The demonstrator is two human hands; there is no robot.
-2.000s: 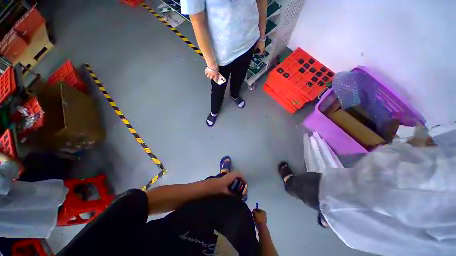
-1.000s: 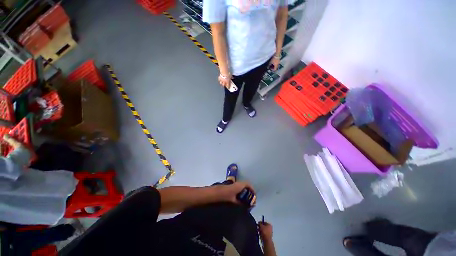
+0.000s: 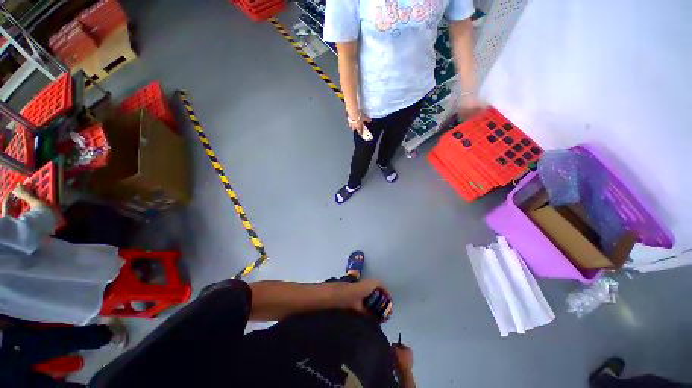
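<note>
My left hand [image 3: 364, 294] reaches in from the left above my dark clothing. It is closed around a small black unit [image 3: 377, 305], whose dark face shows small light marks. My right hand [image 3: 404, 356] is small in view, low and just right of my body, partly cut off by the dark clothing. It holds a thin dark tool [image 3: 399, 340] that sticks up from the fingers; its exact kind cannot be told. The two hands are apart.
A person [image 3: 394, 61] stands ahead by stacked red trays [image 3: 485, 151] and a rack. A purple tub [image 3: 539, 250] and white sheets [image 3: 510, 286] are at right. A red stool [image 3: 180, 292], a carton [image 3: 148, 163] and a seated person [image 3: 61, 273] are at left. A foot shows lower right.
The view has shifted, so the surroundings sit further right. The person at right has moved away to the lower right edge. The standing person's hand now reaches to the trays. My hands keep their hold.
</note>
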